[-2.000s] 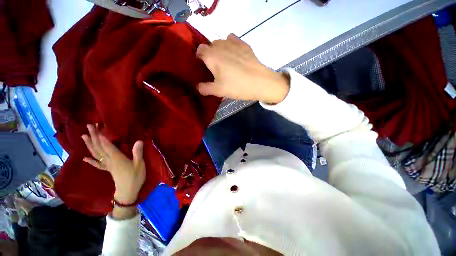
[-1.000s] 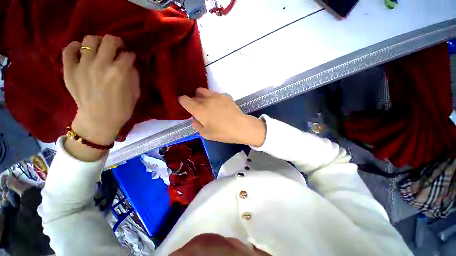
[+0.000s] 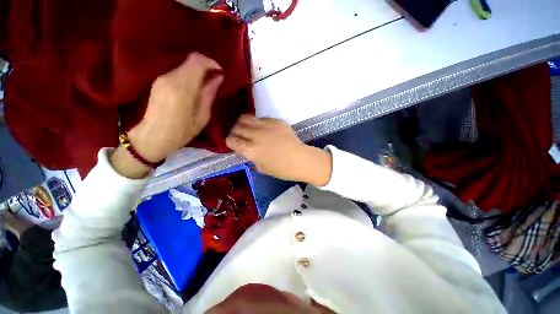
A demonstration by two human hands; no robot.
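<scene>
A large dark red garment piece covers the left of the white sewing table and hangs over its left side. My left hand is over the cloth, blurred, with its fingers curled; I cannot tell if it grips the cloth. My right hand pinches the near right corner of the cloth at the table's front edge. The needle area is cut off by the top edge, beside the cloth's far right corner. A small red cord curves next to it.
A dark phone and a green-yellow tool lie at the table's back. A grey measuring strip runs along the front edge. Below it is a blue bin with red pieces and white scraps. Red cloth and plaid cloth hang at right.
The cloth has been turned and shifted left, and its right edge now lies straight. My left hand has come up from the lower left and moved right, nearer my right hand. My right hand has moved down.
</scene>
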